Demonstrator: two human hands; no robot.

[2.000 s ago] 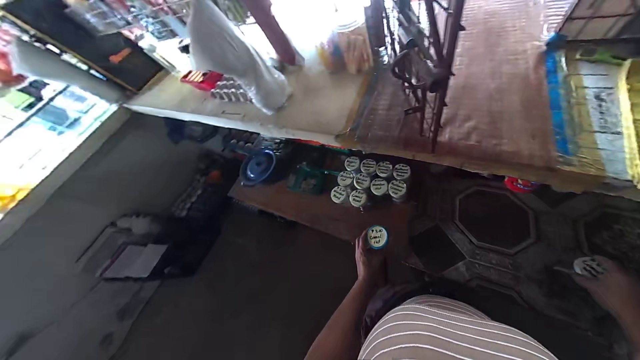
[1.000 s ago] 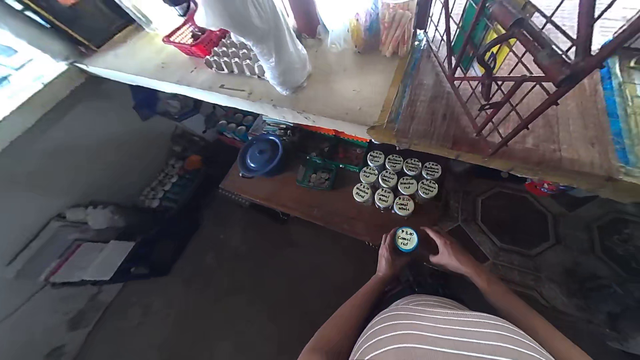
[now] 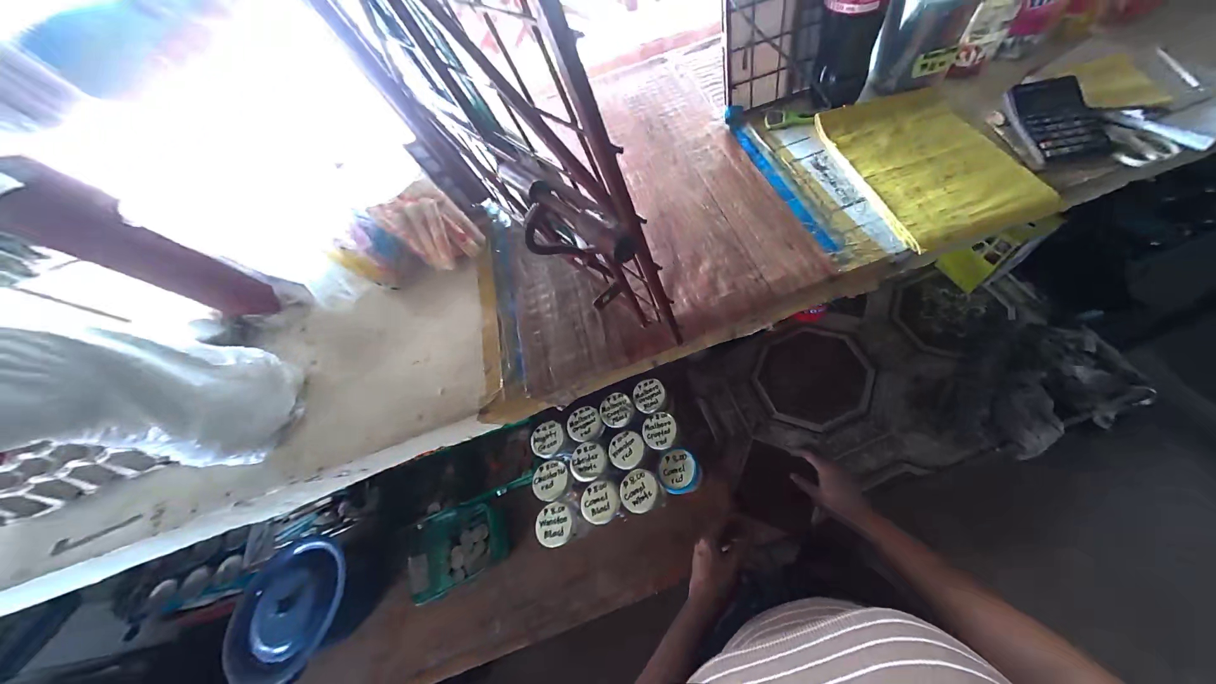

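Observation:
Several round jars with handwritten lids [image 3: 599, 502] stand close together in rows on a low wooden shelf [image 3: 532, 594]. The jar with a blue-rimmed lid [image 3: 677, 472] is at the right end of a row, touched by neither hand. Below and right of it, my left hand [image 3: 714, 562] is near the shelf's edge, fingers slightly bent, with nothing seen in it. My right hand [image 3: 828, 486] is farther right, by a dark surface, its fingers apart and nothing visible in them.
A green basket with coins [image 3: 459, 551] and a blue round lid [image 3: 285, 608] are left on the shelf. Above runs a wooden counter [image 3: 703, 190] with a metal grille [image 3: 570, 142], a yellow pad [image 3: 936, 171], a calculator [image 3: 1056, 119] and a white plastic bag [image 3: 142, 389].
The blue-rimmed jar, held between my hands a second ago, now stands with the others and both hands are off it. The view has swung to the right.

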